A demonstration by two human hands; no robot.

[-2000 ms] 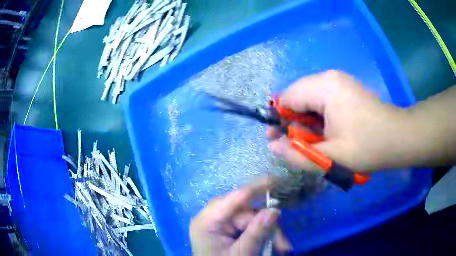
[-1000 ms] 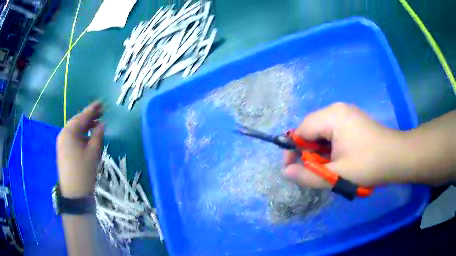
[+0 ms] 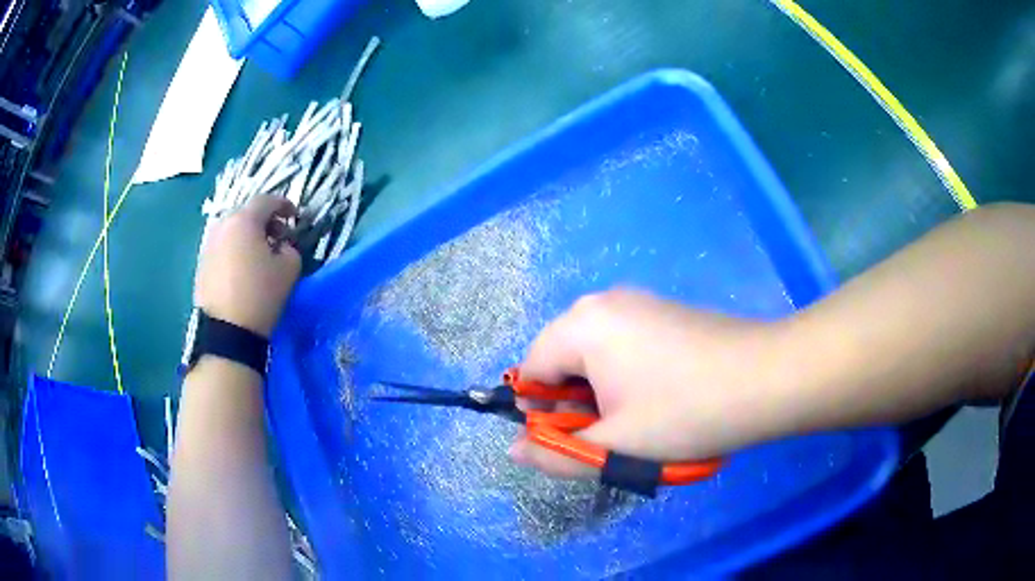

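My right hand (image 3: 647, 369) holds the scissors (image 3: 488, 400) by their orange-red handles over the large blue tray (image 3: 297, 375). The slim dark blades point left and stand slightly apart. Fine silvery clippings (image 3: 460, 295) lie heaped and scattered on the tray floor. My left hand (image 3: 252, 255), with a dark band on the wrist, is at the near edge of the upper pile of white-grey strips (image 3: 329, 159), beyond the tray's upper left corner. Its fingers are curled and partly hidden, so whether they grip a strip cannot be told.
A blue bin (image 3: 91, 482) stands at the lower left. The lower strip pile (image 3: 159, 482) is mostly hidden behind my left forearm. A small blue basket (image 3: 297, 40) is at the top edge, with a white paper sheet (image 3: 191, 108) beside it. A yellow line (image 3: 880, 97) crosses the green top at the right.
My left hand has gone from the tray, past the lower pile, up to the upper strip pile; the strip it held is no longer visible. The view has shifted, showing the small basket. My right hand keeps the scissors.
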